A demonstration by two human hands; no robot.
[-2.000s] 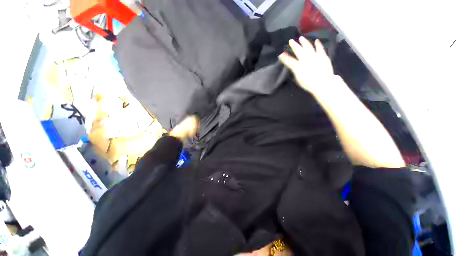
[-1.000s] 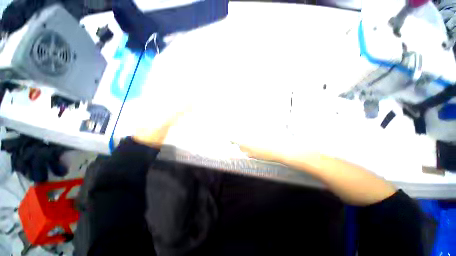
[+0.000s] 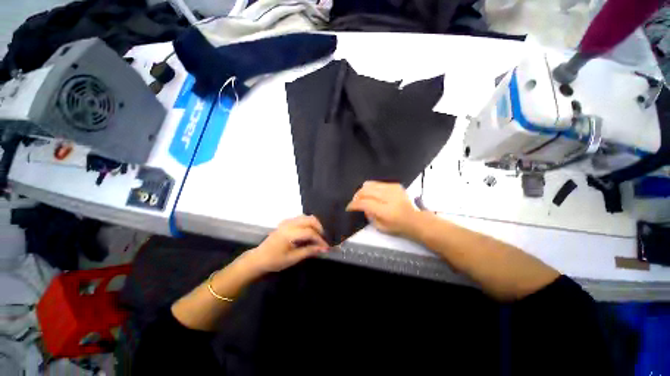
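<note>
A charcoal cloth piece (image 3: 352,139) lies spread on the white table (image 3: 250,176), its near end narrowing to a point at the ruler-marked front edge. My left hand (image 3: 294,241) pinches the near tip of the cloth at the table's edge. My right hand (image 3: 380,207) is just right of it, with bent fingers on the cloth's near right edge; the fingertips are partly hidden, and it seems to grip the edge. The white sewing machine head (image 3: 540,110) stands to the right, apart from the cloth.
A navy garment piece (image 3: 257,59) lies at the back left. A grey vented box (image 3: 95,99) stands at the left. A red stool (image 3: 77,308) is below left. Small black scraps (image 3: 564,192) and a black rectangle (image 3: 654,242) lie at the right.
The view has moved from the lap to the table. The charcoal cloth now lies on the table, where bare white showed a second ago. My hands have come together at its near end.
</note>
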